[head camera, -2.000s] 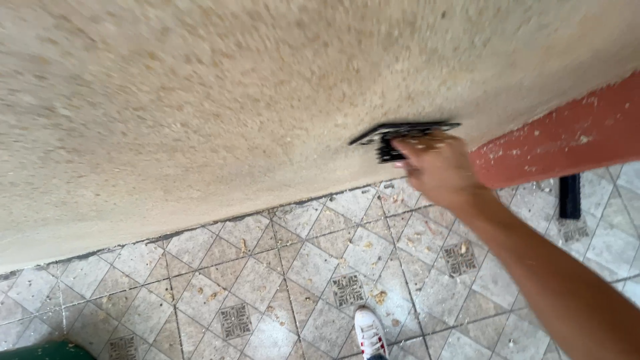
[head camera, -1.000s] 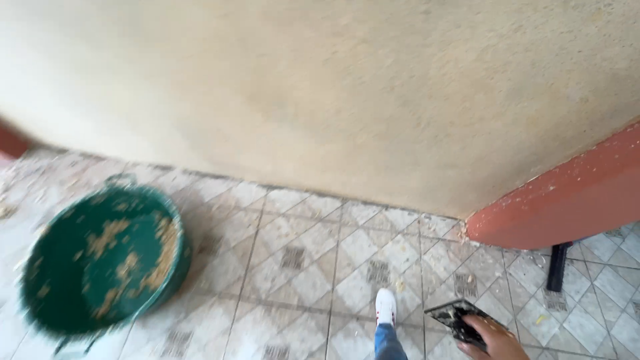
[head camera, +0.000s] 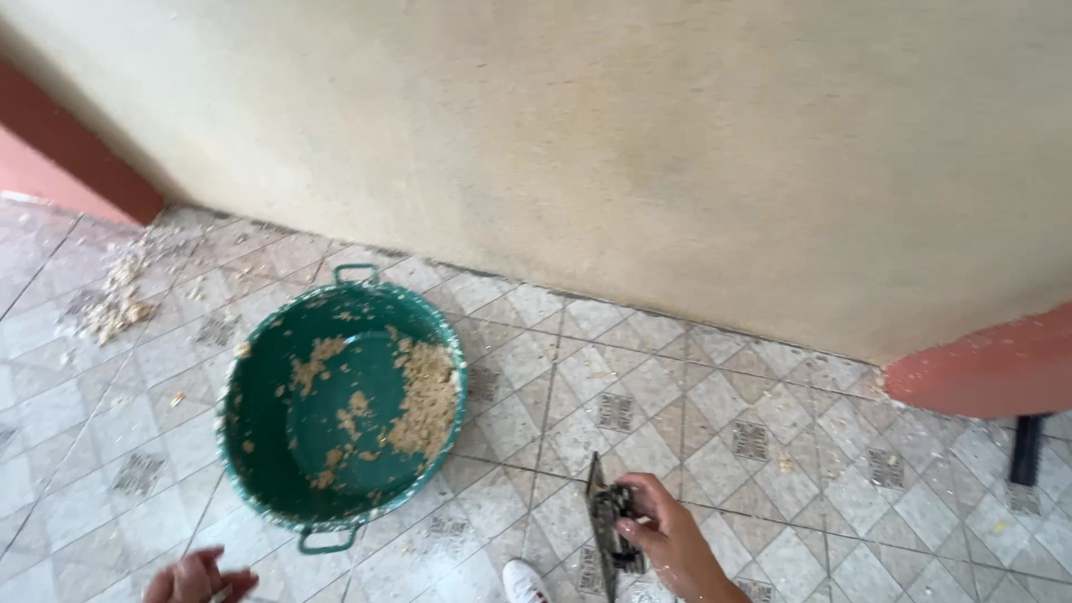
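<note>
My right hand (head camera: 670, 536) grips the handle of a plastering trowel (head camera: 605, 523), whose flat blade is turned nearly edge-on above the tiles. My left hand (head camera: 201, 576) is at the bottom left edge with its fingers apart and nothing in it. Between and beyond the hands stands a green plastic tub (head camera: 339, 515) with two loop handles. Clumps of beige, flaky wet material (head camera: 425, 402) stick to its right inner side and bottom. Behind it rises a wall (head camera: 586, 151) with a beige, mottled coating.
Loose beige crumbs (head camera: 121, 293) lie on the tiled floor (head camera: 620, 377) near the left corner. Red-painted wall bases stand at the left (head camera: 75, 142) and right (head camera: 988, 368). A black object (head camera: 1026, 452) lies at the far right. My white shoe (head camera: 523, 581) shows at the bottom.
The right hand with the trowel has come away from the wall, where it was two seconds ago. My left hand has come into view. The view has swung left, bringing the whole tub in.
</note>
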